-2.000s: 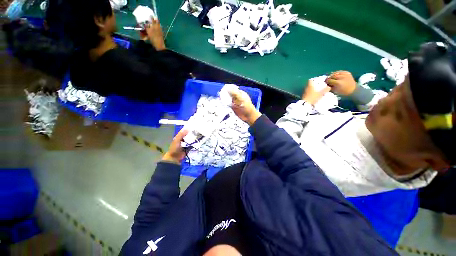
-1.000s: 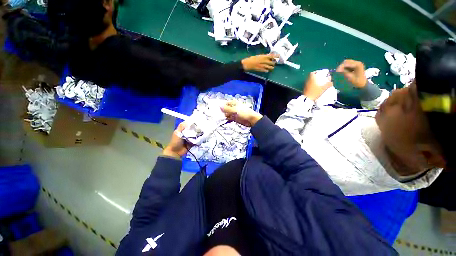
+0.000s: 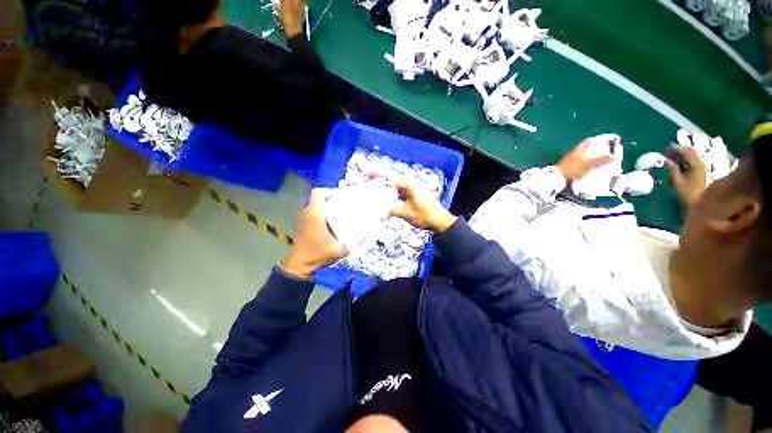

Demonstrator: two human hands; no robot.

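A white camera body (image 3: 362, 213) is held above a blue plastic crate (image 3: 457, 161) at my knees. Glare washes out its details. My left hand (image 3: 315, 235) grips it from the left side. My right hand (image 3: 420, 205) is at its right side, with the fingertips on or close to it; the exact contact is hard to tell. Small white plastic parts (image 3: 391, 258) fill the crate below my hands.
A green-topped bench (image 3: 440, 110) runs across the top with a heap of white units (image 3: 461, 42). A worker in white (image 3: 584, 279) sits at my right, one in black (image 3: 245, 93) at upper left. A carton (image 3: 127, 190) and another blue crate (image 3: 228, 165) stand left.
The white unit has turned in my hands, and its projecting white stick and dark wire no longer show. The black-sleeved arm has drawn back from the heap. The neighbour's hands have moved apart.
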